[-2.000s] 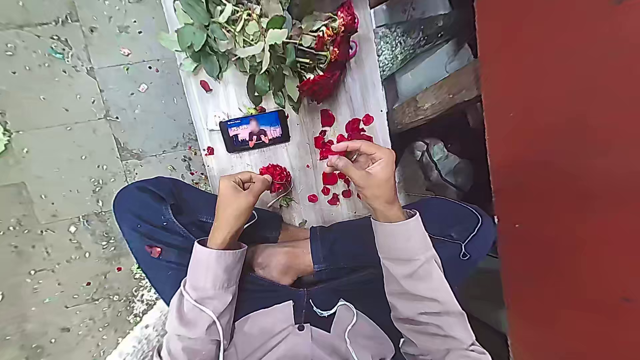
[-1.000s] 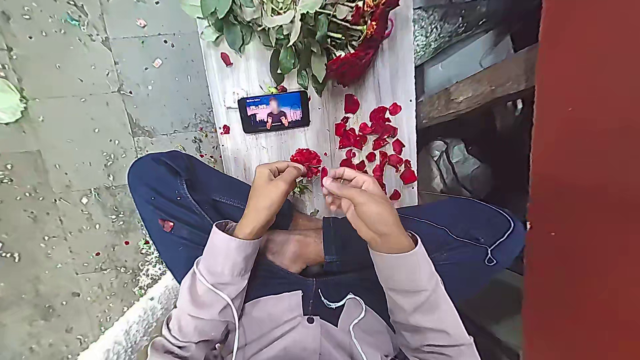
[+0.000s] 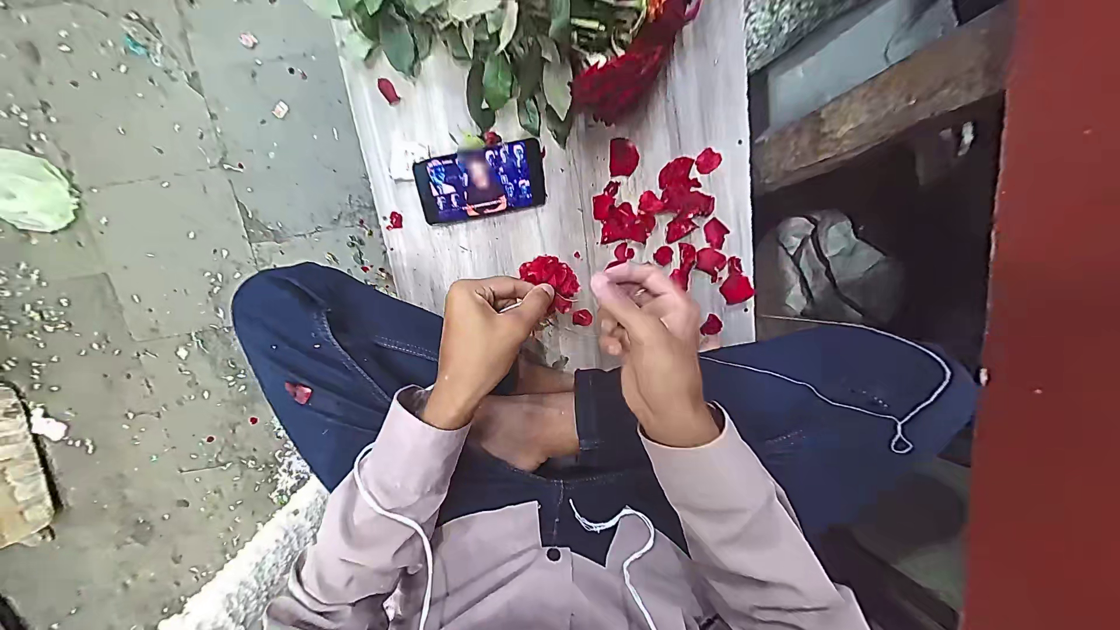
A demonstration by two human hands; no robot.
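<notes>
My left hand [image 3: 494,337] is closed at the fingertips on a small bunch of red petals [image 3: 551,282], just above the board's near part. A thin light thread shows beside its thumb. To the right, apart from the bunch, my right hand [image 3: 652,346] has thumb and forefinger close together; whether something thin is between them cannot be made out. Beyond it, loose red petals [image 3: 627,223] lie scattered on the pale wood-grain board [image 3: 560,236]. A white string [image 3: 814,385] runs over my right thigh and ends in a small loop.
A phone [image 3: 481,181] with its screen lit lies on the board. Behind it are leafy green stems [image 3: 499,52] and red roses [image 3: 626,83]. A red panel [image 3: 1059,315] stands at the right, near a wooden beam [image 3: 884,96]. Petals litter the grey paved floor [image 3: 131,289] at the left.
My right hand, which was close to the red bunch one second ago, is now farther right of it. My left hand still has the bunch. The view has moved nearer the board.
</notes>
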